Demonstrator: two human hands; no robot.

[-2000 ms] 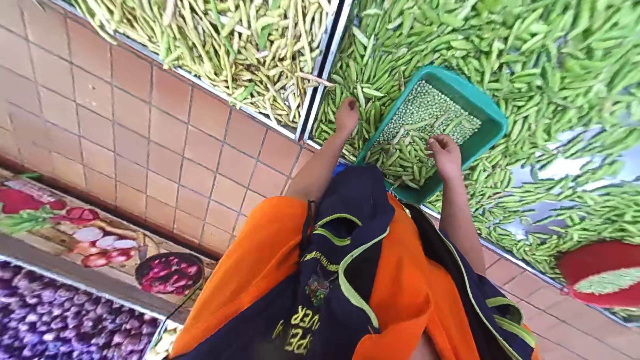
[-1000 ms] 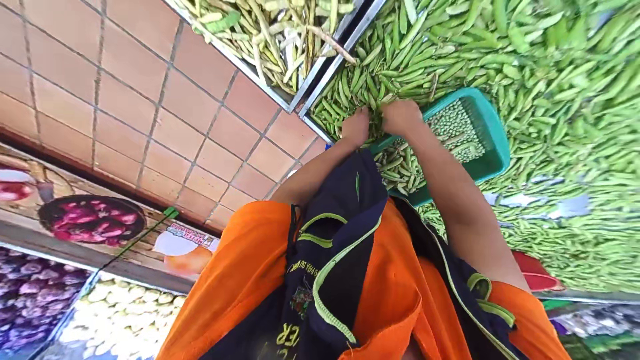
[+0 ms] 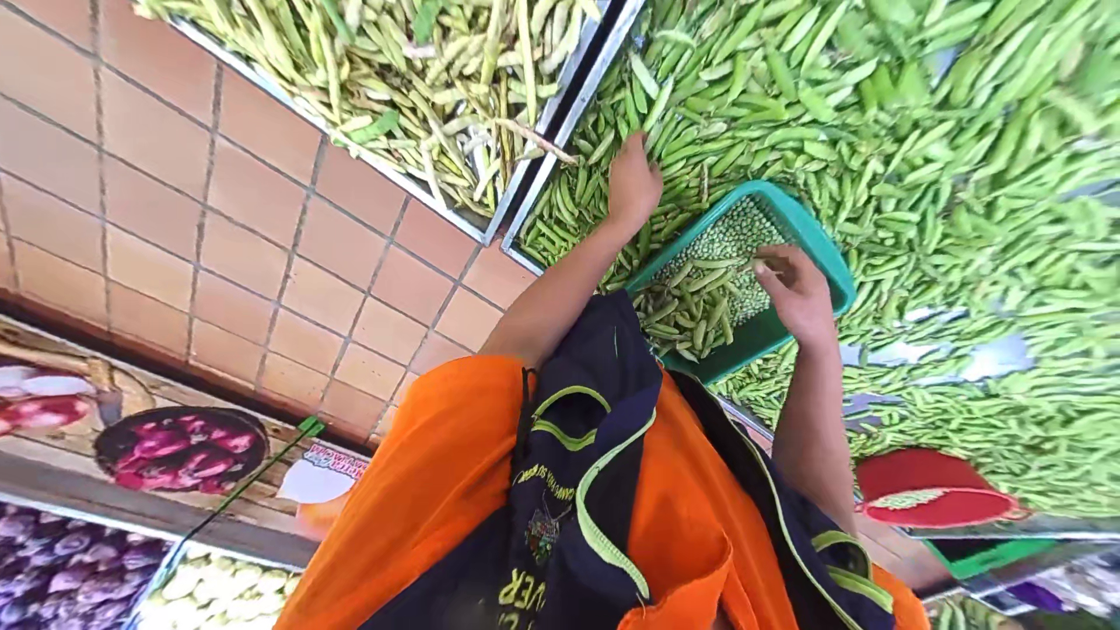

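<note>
A green plastic tub [image 3: 803,210] rests on a heap of green pea pods [image 3: 787,114]. Shelled peas [image 3: 744,229] fill its upper part, and a pile of pods [image 3: 696,306] lies at its lower left. My left hand [image 3: 634,184] reaches into the loose pods left of the tub, near the display's metal edge; its fingertips are partly hidden, so its grip is unclear. Over the tub's right side is my right hand [image 3: 794,289], thumb and fingers curled near the peas; whether something small is between them cannot be told.
Pale yellow-green bean pods [image 3: 420,87] fill a metal-edged bin at the upper left. A red bowl [image 3: 936,490] with shelled peas sits at the lower right. Purple onions [image 3: 79,560] and pale bulbs [image 3: 219,591] are at the lower left, beyond the tiled surface [image 3: 254,245].
One second ago both hands were close together in the pods left of the tub. My right hand has since moved right, over the tub; my left hand remains among the loose pods.
</note>
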